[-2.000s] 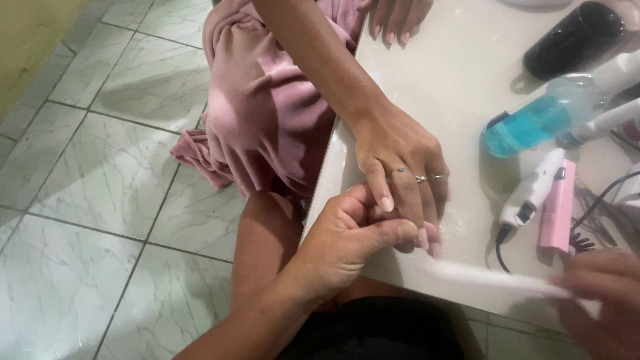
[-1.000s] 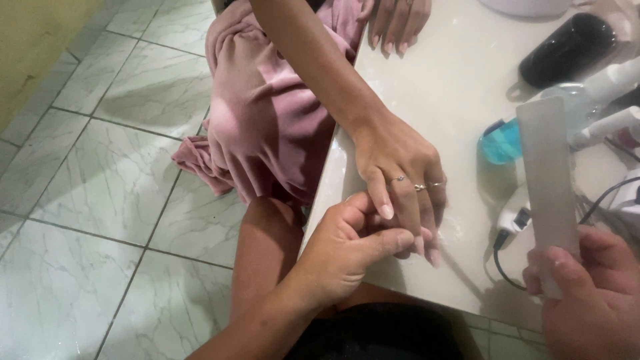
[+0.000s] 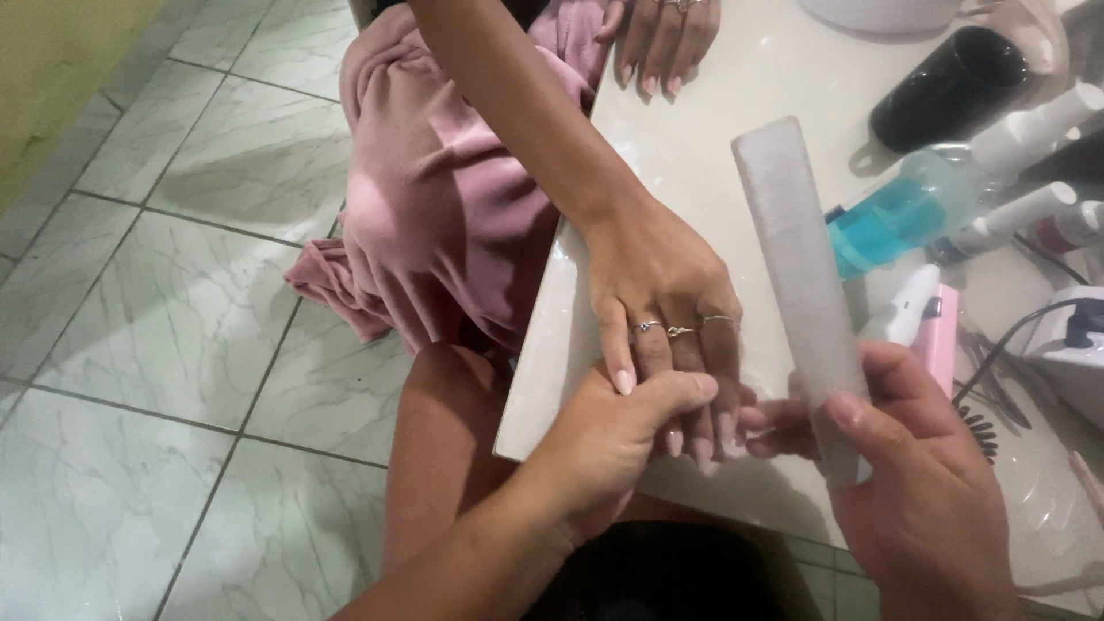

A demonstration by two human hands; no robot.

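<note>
My left hand (image 3: 617,435) grips the fingers of another person's hand (image 3: 664,267), my thumb lying across them from above. That hand wears several thin rings and rests at the corner of the white table (image 3: 552,371). In my right hand (image 3: 914,466) a grey nail file (image 3: 798,267) stands tilted up, its lower end between thumb and fingers. Some fingertips of my right hand reach close to the held nails; whether they touch is unclear.
The person's other hand (image 3: 668,39) lies at the table's far edge. At the right are a bottle of blue liquid (image 3: 897,216), a black cylindrical container (image 3: 949,86), white-capped bottles, a pink device (image 3: 938,336), cables and a white appliance (image 3: 1069,345). Pink cloth (image 3: 457,172) covers the person's lap.
My right hand has moved left toward the held fingers, with the file in it. Two seconds ago the file lay nearly level near the nails. My left hand keeps its hold.
</note>
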